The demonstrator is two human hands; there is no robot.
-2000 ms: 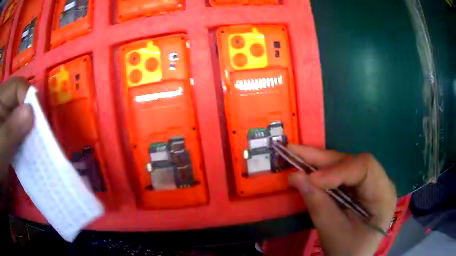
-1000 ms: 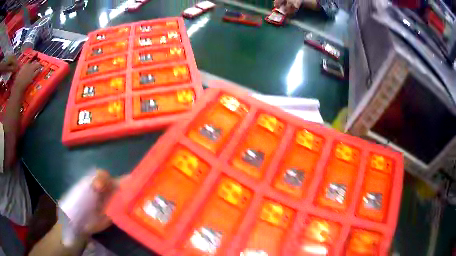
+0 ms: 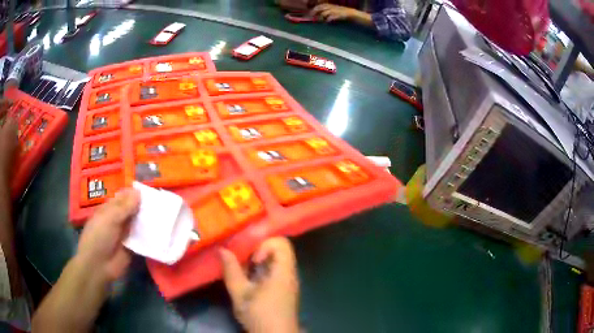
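My left hand (image 3: 107, 237) holds a folded white label sheet (image 3: 161, 224) over the near left part of a foam tray (image 3: 345, 201). My right hand (image 3: 270, 286) is at the tray's front edge, thumb against it, fingers curled; something dark shows between them, too blurred to name. No tweezers can be made out. The tray holds orange phones in two rows. The nearest phone (image 3: 225, 218) lies askew, partly hidden by the sheet. Another phone (image 3: 179, 170) overlaps the one behind it.
A second foam tray (image 3: 77, 188) lies partly under the first. A grey test instrument (image 3: 449, 153) with a dark screen stands right. Loose phones (image 3: 253, 46) lie farther back on the green surface (image 3: 391, 260). Other people's arms (image 3: 355, 16) show at the back and far left.
The view has shifted. The tray has turned and moved left, now overlapping the second tray. The nearest phones have shifted in it. My right hand has come into view at its front edge.
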